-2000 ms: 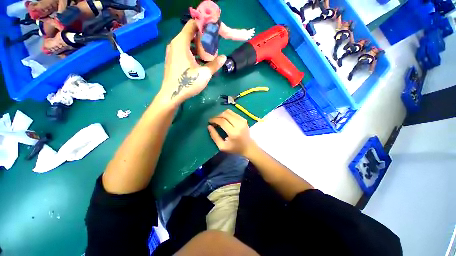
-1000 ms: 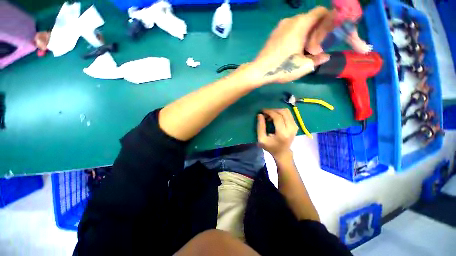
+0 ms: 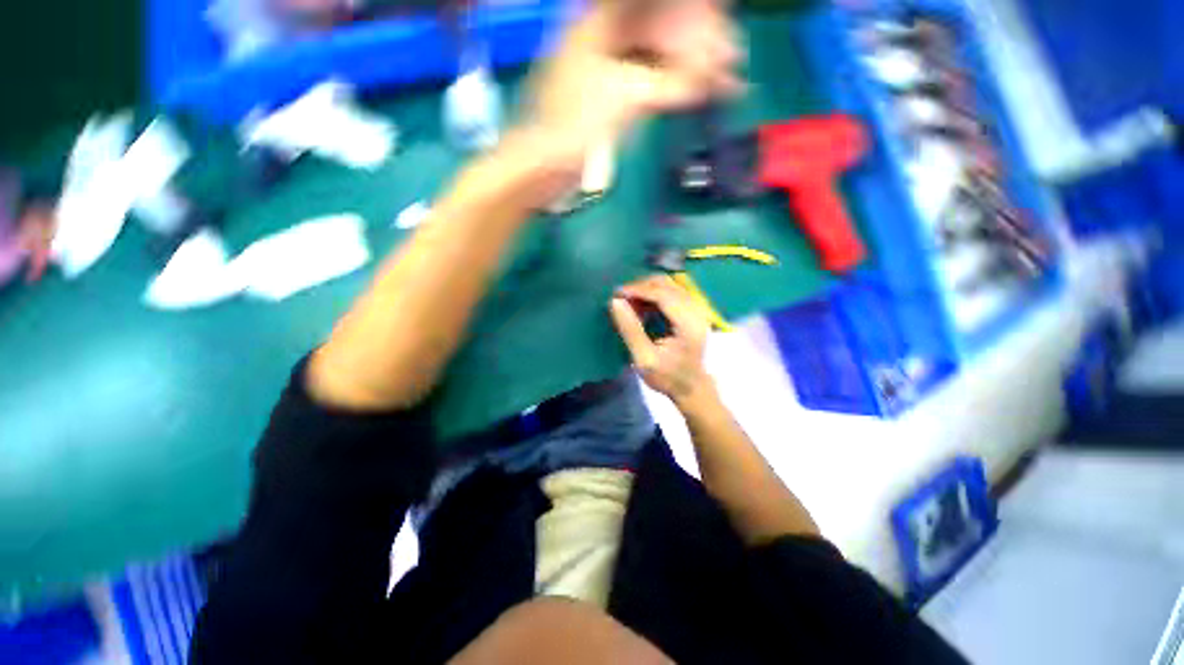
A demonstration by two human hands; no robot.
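My left hand [image 3: 604, 85] is blurred at the top, reaching over the bench. It is closed around the pinkish figure [image 3: 701, 50], whose details are smeared. My right hand [image 3: 669, 340] rests near the bench's front edge, fingers curled around a small dark part [image 3: 657, 321]. Side cutters [image 3: 708, 292] with yellow handles lie just beside its fingertips. A red heat gun [image 3: 812, 175] lies to the right, black nozzle pointing left. A pale, narrow thing [image 3: 597, 169] shows beside my left wrist; I cannot tell what it is.
The white glue bottle [image 3: 473, 107] stands or lies behind my left forearm. White tissues [image 3: 305, 256] are at the left. A blue bin [image 3: 351, 59] is at the back. The light blue tray [image 3: 954, 312] of figures is at the right, with a blue mesh basket [image 3: 825, 357] beside it.
The camera view has turned and shifted. My left hand with the figure has moved left and back from above the heat gun. My right hand has stayed beside the cutters.
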